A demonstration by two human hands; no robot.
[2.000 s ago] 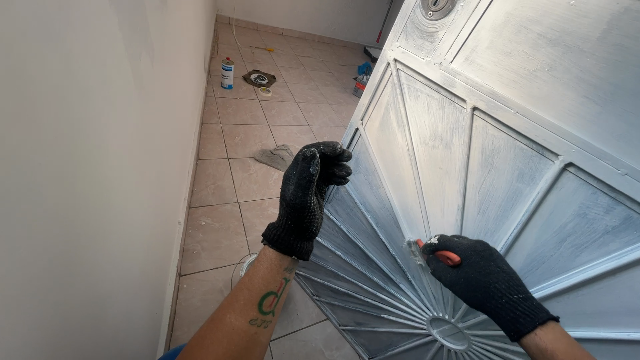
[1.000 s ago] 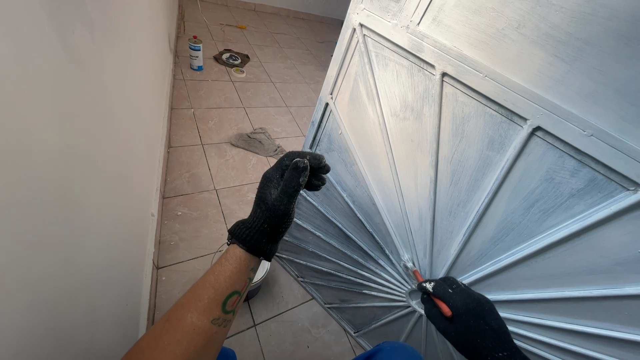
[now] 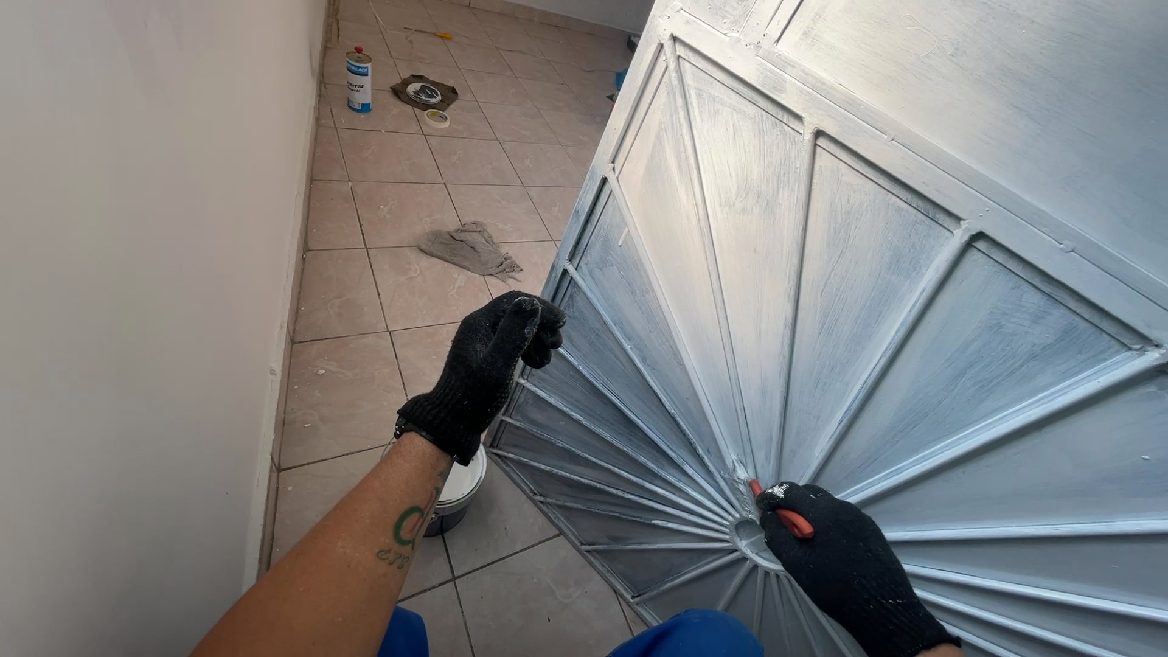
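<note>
My right hand [image 3: 835,557], in a black knit glove with white paint specks, is closed on a paintbrush [image 3: 792,520] with a red handle. The bristles touch the metal door [image 3: 885,265] where its raised ribs converge, just above the small round hub [image 3: 752,538]. The door is coated in streaky grey-white paint. My left hand [image 3: 493,365], gloved the same way, has curled fingers by the door's left edge; whether it grips the edge is not plain. Below the left wrist a paint bucket [image 3: 465,488] stands on the floor, partly hidden by the forearm.
A grey rag [image 3: 467,250] lies on the tiled floor [image 3: 401,283]. Farther back are a blue-and-white can [image 3: 359,82], a dark cloth [image 3: 447,89] with a round lid on it, a roll of tape [image 3: 436,119] and a yellow-handled tool [image 3: 438,36]. A white wall [image 3: 146,274] runs along the left.
The brush in my right hand has moved down along a rib toward the hub. My left hand has stayed near the door's left edge. The view has shifted.
</note>
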